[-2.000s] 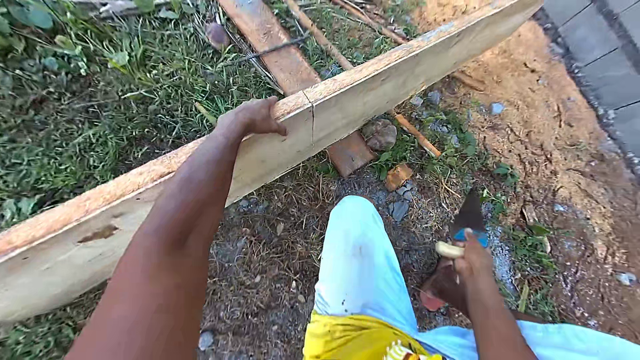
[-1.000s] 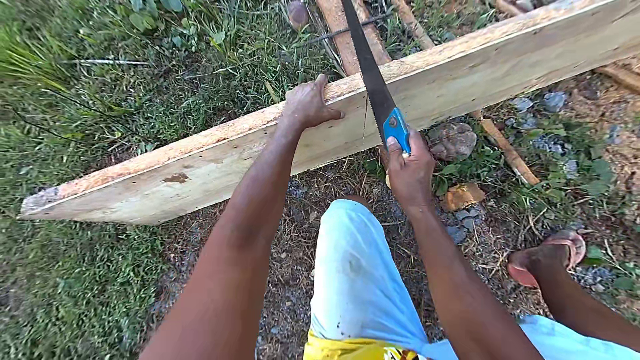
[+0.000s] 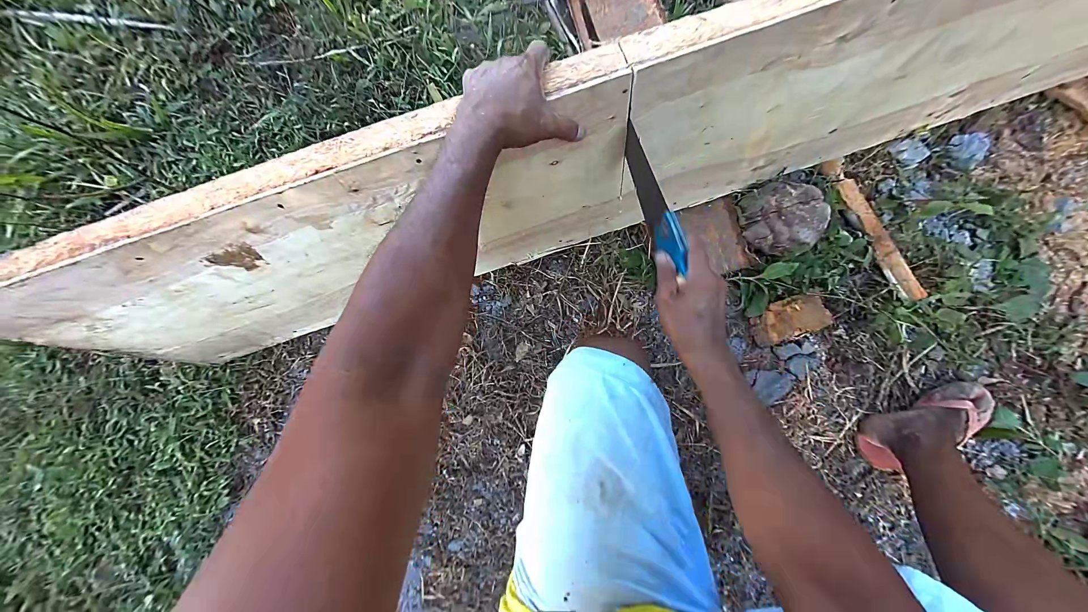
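A long wooden board stands on edge across the view, with a narrow cut running from its top edge down its near face. Just left of the cut, my left hand grips the top edge, thumb on the near face. My right hand is closed round the blue handle of a handsaw, below and right of the cut. The saw's dark blade points up, its far end in the cut; how deep it sits in the wood cannot be seen.
Under the board lies a wooden plank, beside a rock. A wood offcut and a thin wooden strip lie on the ground to the right. My foot in a pink sandal is at the right. Grass grows at the left.
The saw was low at the right, away from the board, then raised over its top edge. Now its blade is in the cut, with my right hand below. My left hand stays on the top edge.
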